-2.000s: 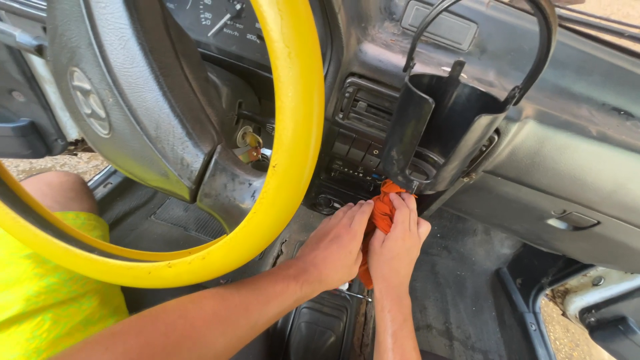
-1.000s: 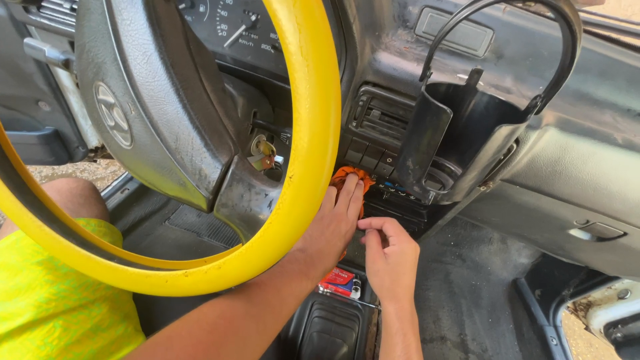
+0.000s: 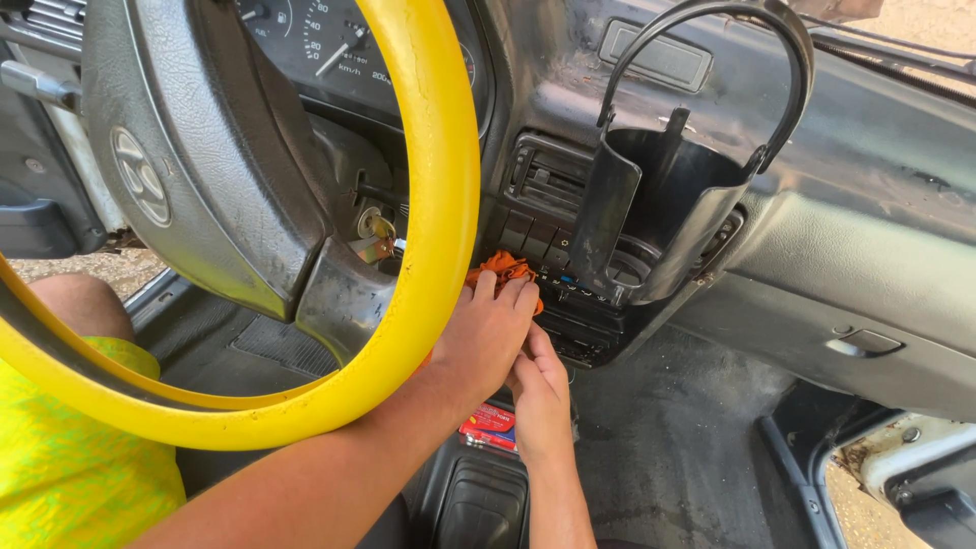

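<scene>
An orange cloth (image 3: pixel 507 268) is bunched under the fingers of my left hand (image 3: pixel 492 328), which presses it against the car's centre console, just left of the heater control panel (image 3: pixel 572 288). My right hand (image 3: pixel 541 389) is below and to the right, its fingers bent close to my left palm; whether it holds part of the cloth is hidden. The yellow-covered steering wheel (image 3: pixel 442 152) crosses in front of my left forearm's near side. A black plastic cup holder (image 3: pixel 663 206) with a looped handle hangs right above the controls.
The air vent (image 3: pixel 550 174) and a row of switches lie above the cloth. Keys (image 3: pixel 377 229) sit in the ignition behind the wheel. A red packet (image 3: pixel 489 427) rests in the console below my hands, near the gear lever boot (image 3: pixel 484 496). The glove box (image 3: pixel 865 343) is at right.
My left hand has moved up and left with the orange cloth. My right hand, on the cloth two seconds ago, came away from it and is now close against my left hand.
</scene>
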